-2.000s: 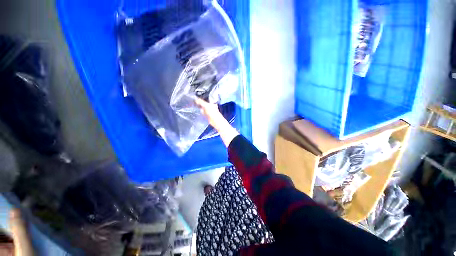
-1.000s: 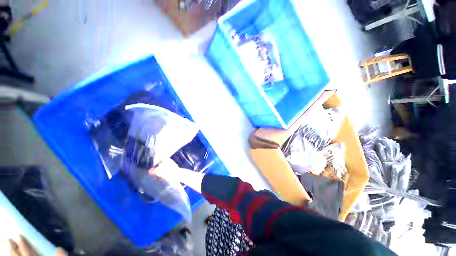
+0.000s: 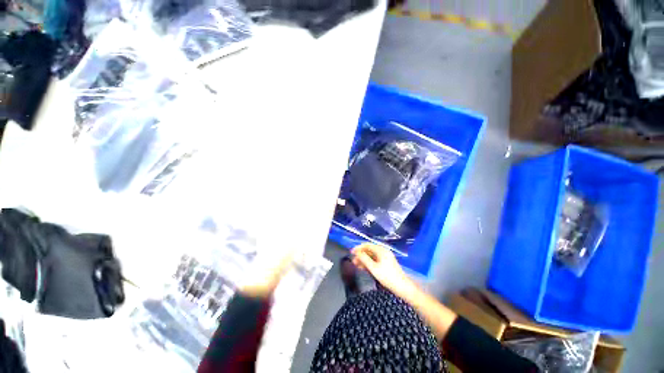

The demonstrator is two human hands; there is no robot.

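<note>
A packed garment in a shiny printed clear bag [image 3: 386,178] lies in the near blue bin [image 3: 469,138], beside the white table. My right hand [image 3: 375,261] is over that bin's near edge, fingers curled together, with nothing visible in it. My left hand [image 3: 268,277] is over the table's near edge, washed out by glare; its fingers and any hold are unclear. Printed clear bags [image 3: 200,280] lie on the table just left of it. A dark folded garment [image 3: 73,269] lies at the table's left.
The white table [image 3: 291,124] fills the left side, with crinkled clear bags [image 3: 131,138] at its far part. A second blue bin [image 3: 604,269] holds a packed bag. An open carton [image 3: 488,313] with plastic-wrapped goods is below it. Another brown carton [image 3: 553,65] stands at upper right.
The view has swung to the table. My right hand has left the bagged garment, which now lies in the bin, and is back at the bin's near edge. My left hand is now over the table's near edge.
</note>
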